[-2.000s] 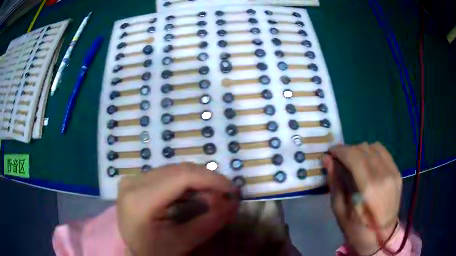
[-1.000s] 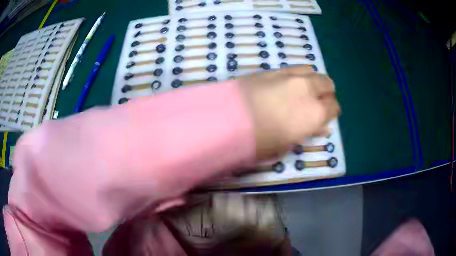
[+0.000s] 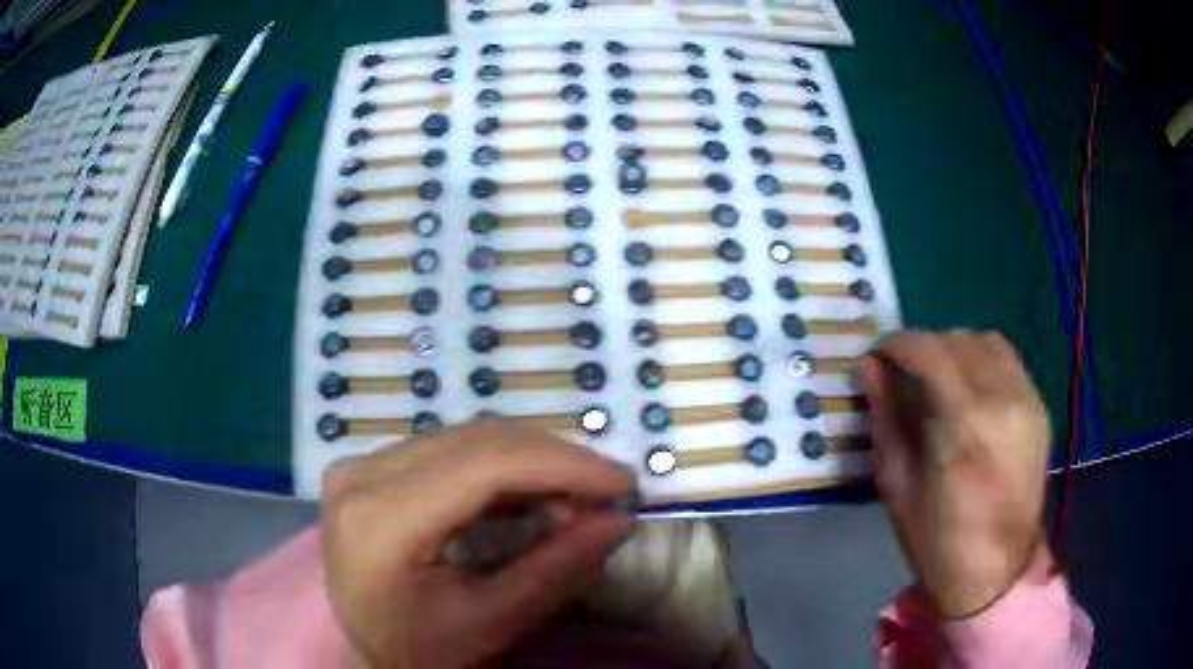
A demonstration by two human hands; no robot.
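Note:
A white foam parts tray (image 3: 610, 268) lies in front of me, with four columns of dumbbell-shaped units, dark or silvery discs joined by tan strips. My left hand (image 3: 458, 536) is over the tray's near edge, left of its middle. Its thumb and fingertips are pinched together; anything between them is too small or blurred to tell. My right hand (image 3: 966, 457) is at the tray's near right edge, fingers curled beside the right column. A dark shape shows at its fingers, but I cannot tell if it is a held tool. My hands cover some near units.
Stacked trays (image 3: 81, 196) stand at the left, beside a white pen (image 3: 216, 124) and a blue pen (image 3: 242, 203). A rear tray (image 3: 641, 18) touches the far edge. A green label (image 3: 50, 409) is at near left. A thin red wire (image 3: 1085, 261) hangs at right.
A second ago my left forearm lay across the tray with the hand over its right side; it is now back at the near edge. My right hand and the red wire are back in view.

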